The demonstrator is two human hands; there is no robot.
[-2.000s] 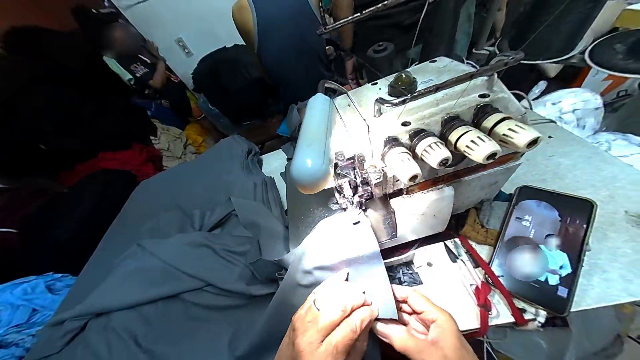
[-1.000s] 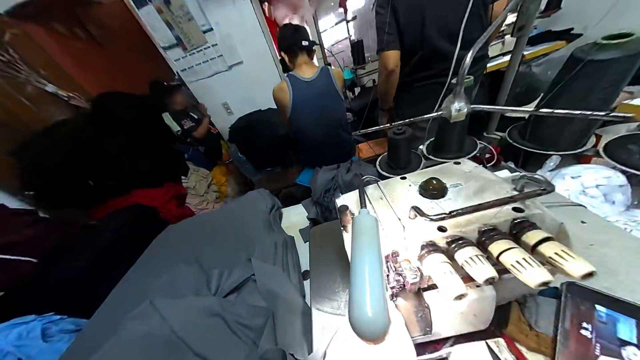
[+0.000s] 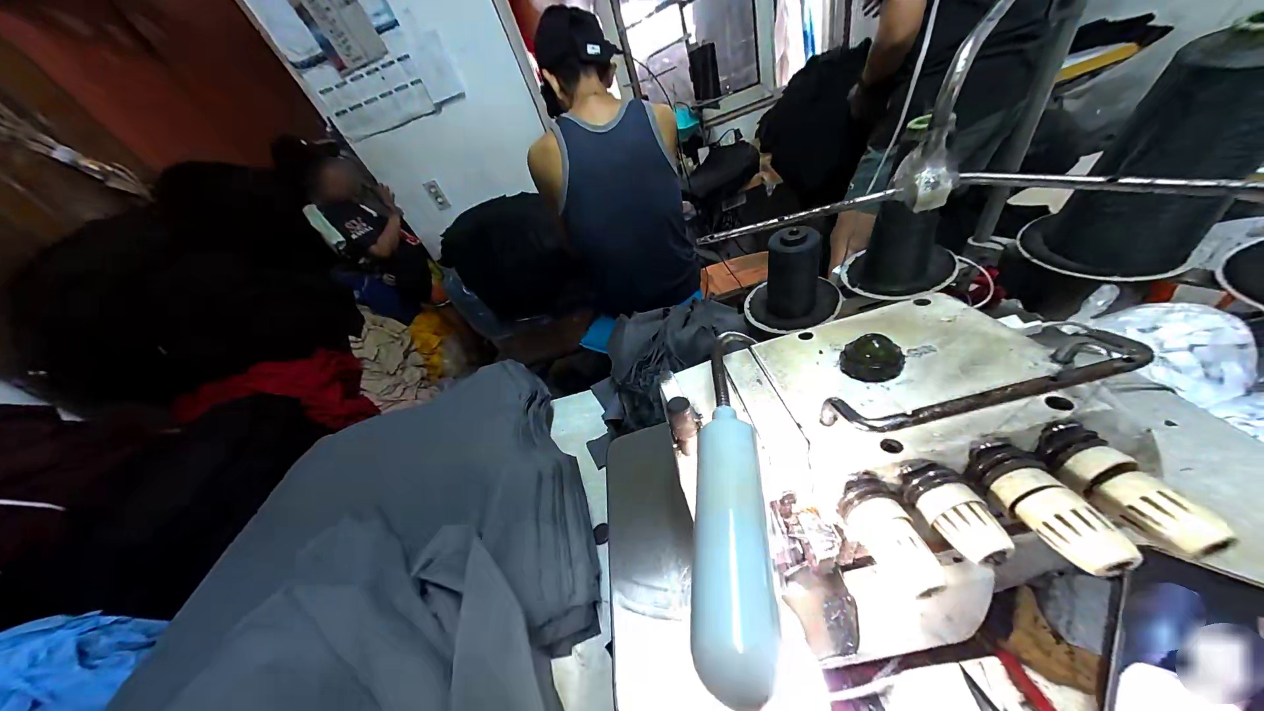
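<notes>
Neither my left hand nor my right hand shows in the head view now. An overlock sewing machine (image 3: 938, 365) fills the right centre, with a row of cream tension knobs (image 3: 1055, 513) on its front. A pale blue-grey lamp (image 3: 733, 563) on a bent metal neck lights the needle area brightly. Grey fabric (image 3: 434, 494) lies stacked and folded at the left of the machine. Part of a phone (image 3: 1175, 632) is cut off at the lower right corner.
Black thread cones (image 3: 793, 272) stand behind the machine under a metal thread stand (image 3: 928, 178). A person in a tank top (image 3: 622, 197) sits with their back turned; others are at left and upper right. Dark, red (image 3: 296, 395) and blue cloth (image 3: 69, 657) is piled at the left.
The view has swung up from the needle area to the room. My hands, earlier on the grey cloth in front of the machine, are out of sight now.
</notes>
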